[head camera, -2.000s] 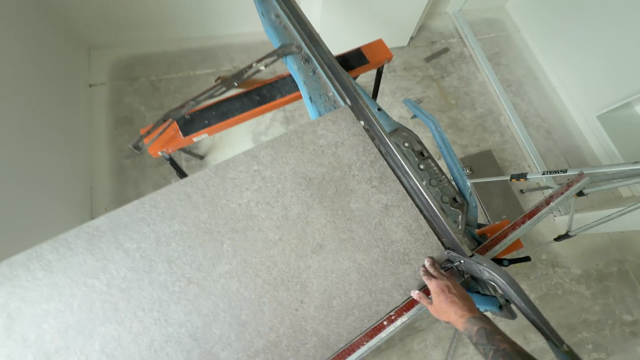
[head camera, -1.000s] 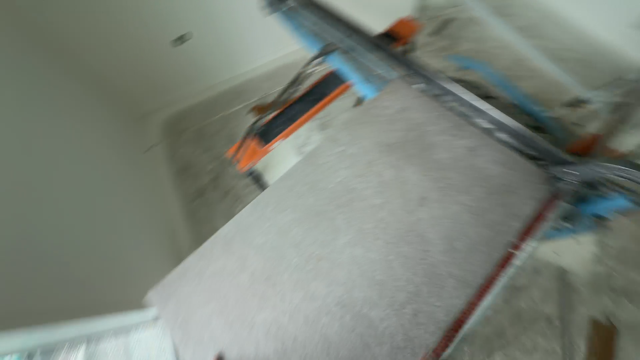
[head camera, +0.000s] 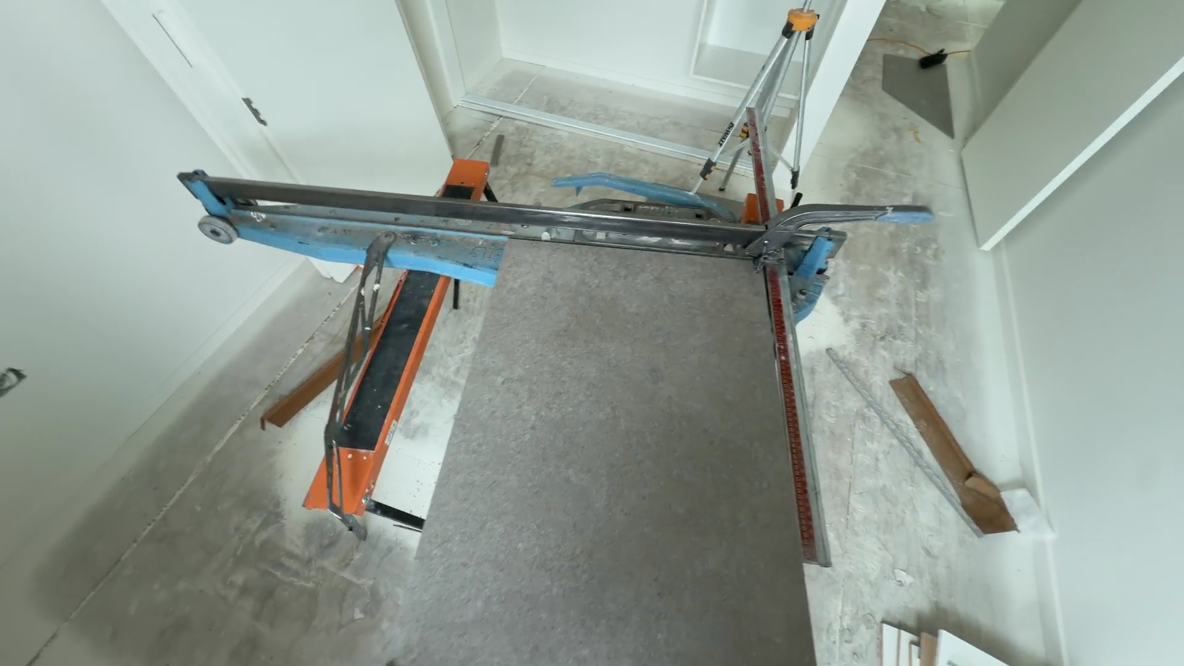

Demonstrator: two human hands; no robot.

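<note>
Neither of my hands shows in the head view now. A large grey tile lies on a blue manual tile cutter, its far edge under the steel rail. The cutter's handle is at the right end of the rail, its blue tip pointing right. Along the tile's right edge runs a red-marked measuring bar, which crosses beneath the rail. A metal support arm reaches from the cutter's left part over an orange stand with a black top. The tile's near end is cut off by the frame.
A tripod stands behind the cutter's right end. Brown cardboard strips lie on the dusty floor at the right, another by the orange stand. White walls and a door border the space. Several white pieces lie at the bottom right.
Two seconds ago a hand was on the cutter near its handle; it is out of view now. The view has swung considerably.
</note>
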